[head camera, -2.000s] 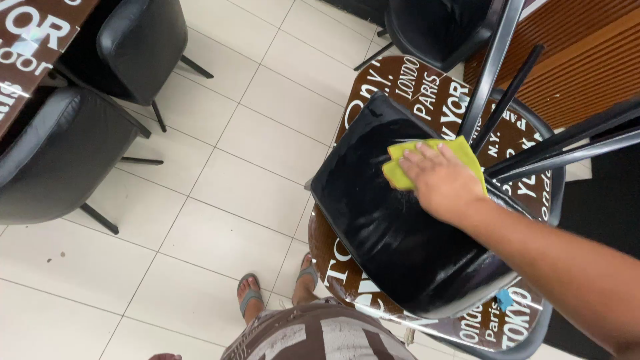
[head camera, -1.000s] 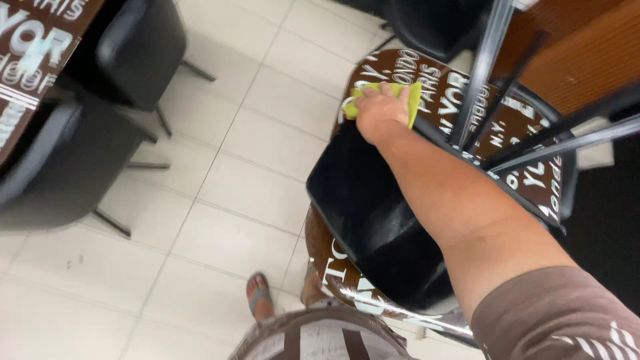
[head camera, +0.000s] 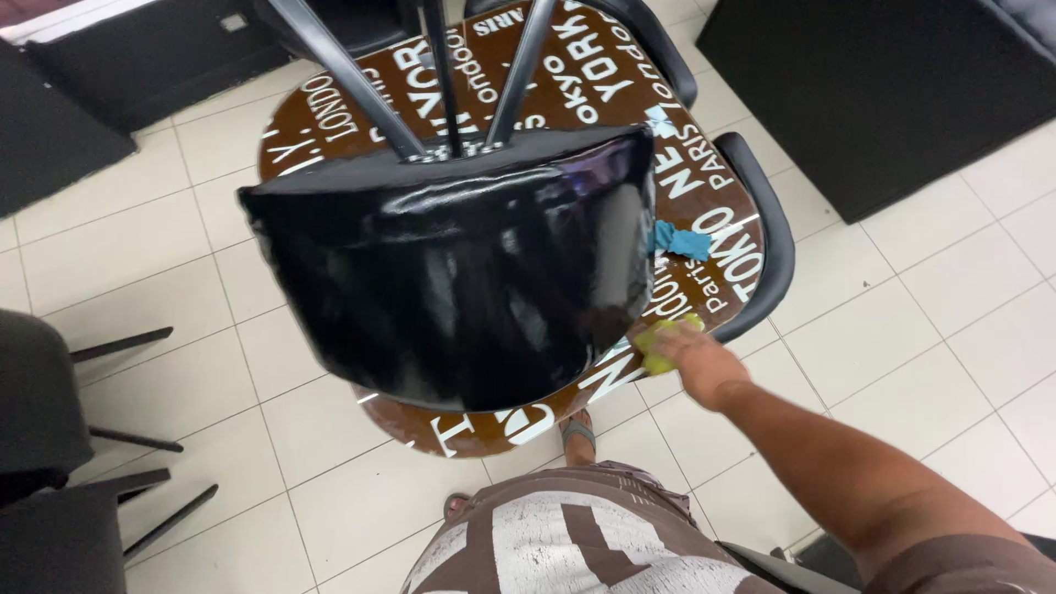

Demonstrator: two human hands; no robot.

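A black chair [head camera: 462, 280] with a glossy padded back lies overturned on a brown table [head camera: 462, 433] printed with white lettering, its metal legs pointing up and away from me. My right hand [head camera: 697, 359] holds a yellow-green cloth [head camera: 660, 342] at the table's near right edge, beside the chair's lower right corner. A crumpled blue cloth [head camera: 683, 240] rests on the tabletop, right of the chair. My left hand is out of view.
Dark chairs [head camera: 37, 396] stand at the left, their legs splayed over the tiled floor [head camera: 891, 330]. Another black chair [head camera: 775, 239] is tucked against the table's right side. A large black block-shaped piece [head camera: 874, 91] stands at the upper right.
My right hand has moved with the yellow-green cloth from the chair, past its edge near the tabletop, to the table's near right edge. The view has swung a lot.
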